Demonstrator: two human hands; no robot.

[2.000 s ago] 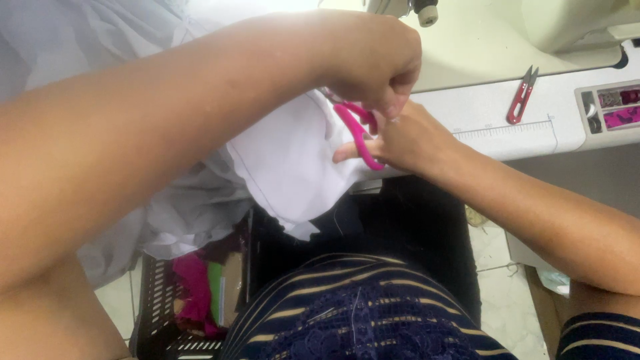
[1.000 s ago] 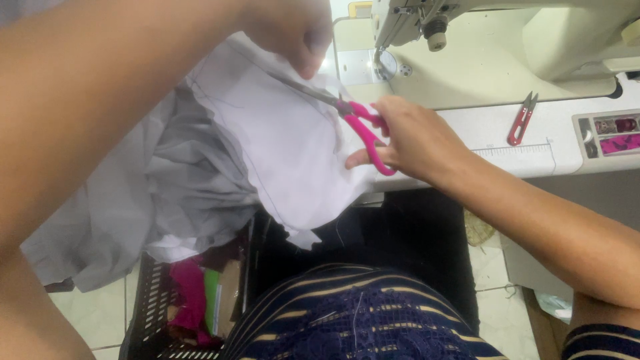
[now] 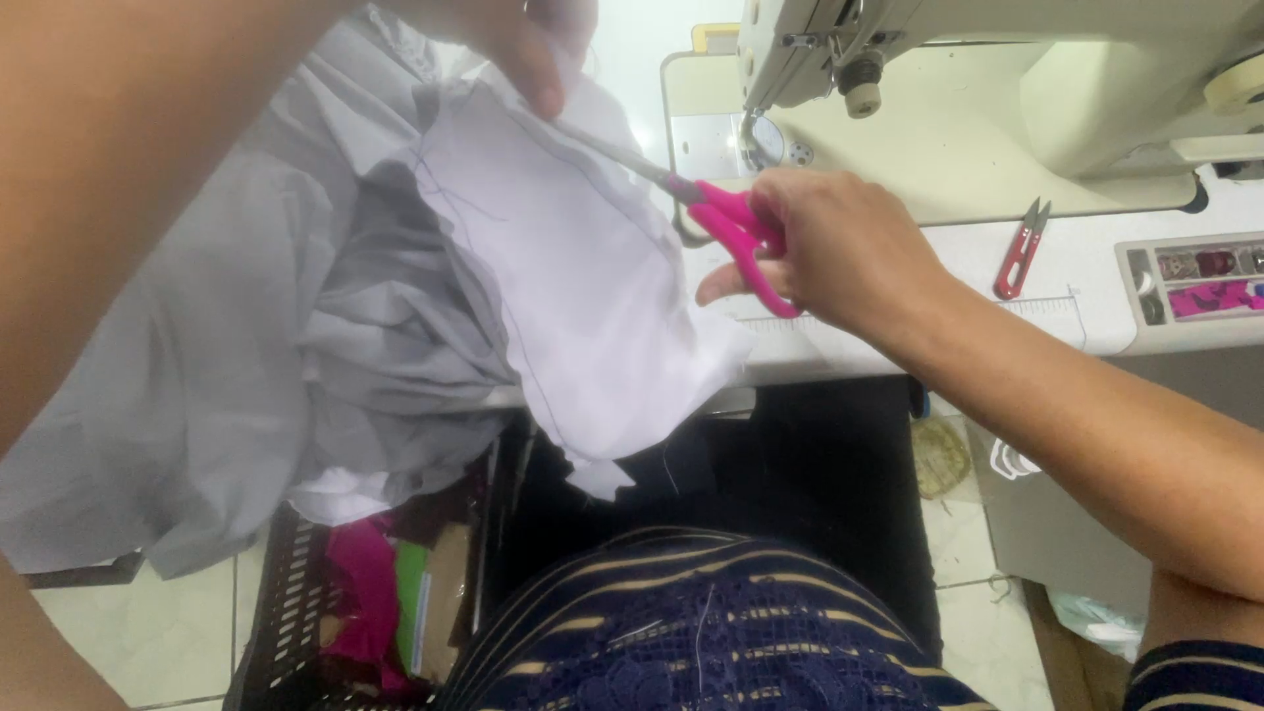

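Observation:
My right hand (image 3: 839,247) holds pink-handled scissors (image 3: 736,232) by their loops, with the blades pointing up and left along the edge of a white fabric piece (image 3: 592,296). Dark stitching runs near that piece's edges. At the top, my left hand (image 3: 538,49) pinches the fabric close to the blade tips, its fingers partly cut off by the frame. Gathered pale grey-white fabric (image 3: 197,326) hangs to the left, below my left forearm.
A sewing machine (image 3: 987,128) stands at the back right. Red thread snips (image 3: 1022,252) lie on its table, beside a small compartment tray (image 3: 1136,286). Below left, a dark plastic basket (image 3: 291,592) holds magenta cloth (image 3: 365,592) and other scraps.
My left hand has moved left and up from beside my right hand. The scissors, earlier partly hidden there, now lie with their blades along the white fabric's edge.

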